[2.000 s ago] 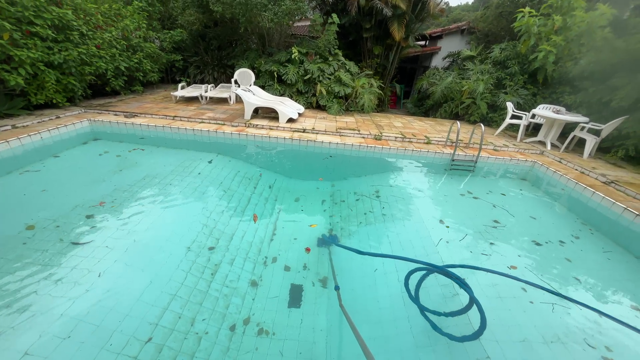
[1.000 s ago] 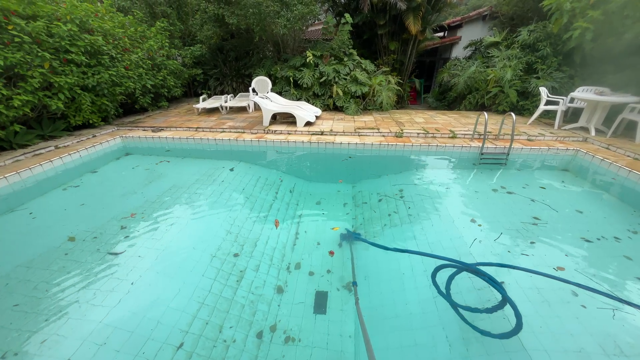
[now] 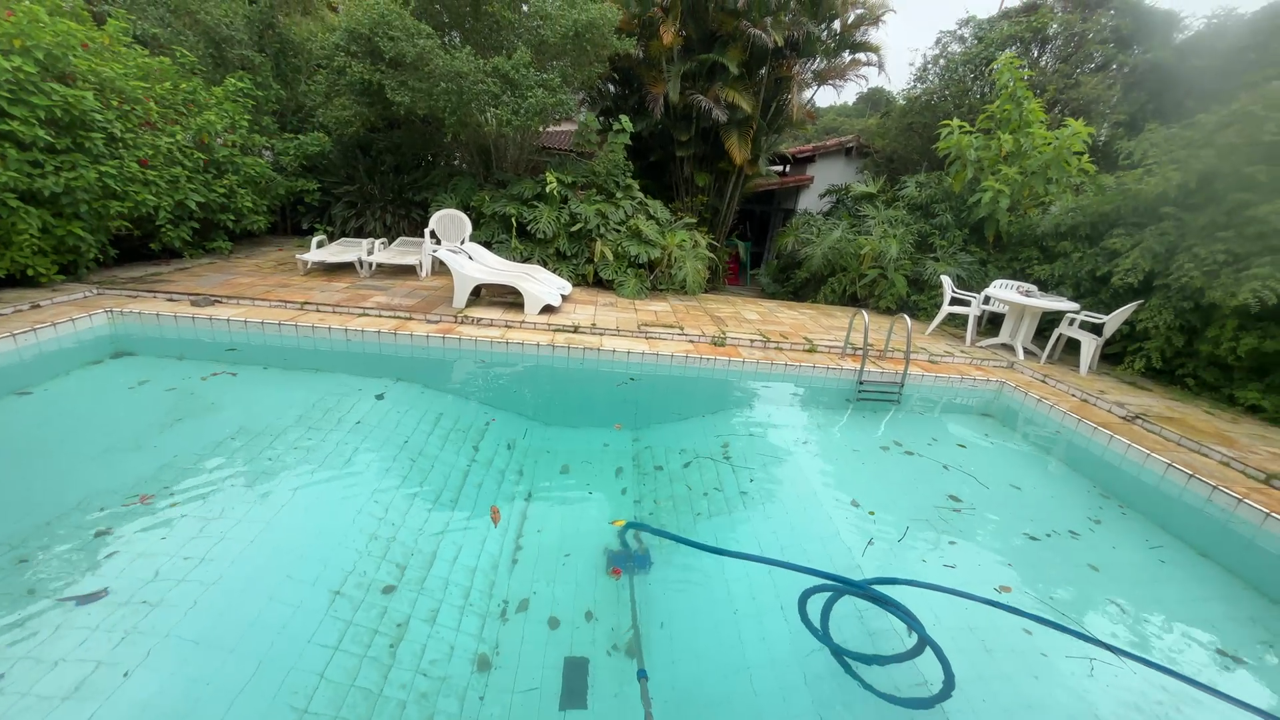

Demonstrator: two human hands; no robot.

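Neither of my hands shows in the head view. A blue pool vacuum head (image 3: 628, 561) lies under the water near the middle of the pool. From it a pole (image 3: 637, 640) runs down to the bottom edge of the view; who or what holds it is out of sight. A blue hose (image 3: 740, 553) leads from the vacuum head to the right, makes a loop and leaves the view at the lower right. Leaves are scattered about it, among them a brown leaf (image 3: 495, 515). A dark rectangular drain cover or plate (image 3: 574, 683) is left of the pole.
A metal pool ladder (image 3: 882, 360) stands at the far edge. Beyond the tiled pool rim (image 3: 640, 350), a stone deck (image 3: 640, 315) holds white loungers (image 3: 500, 275) and, at right, a white table (image 3: 1025, 312) with chairs. Dense shrubs (image 3: 120, 150) border the deck.
The vacuum head and pole have shifted relative to the dark rectangle on the pool floor. The hose's near end has moved with them. The view has turned somewhat.
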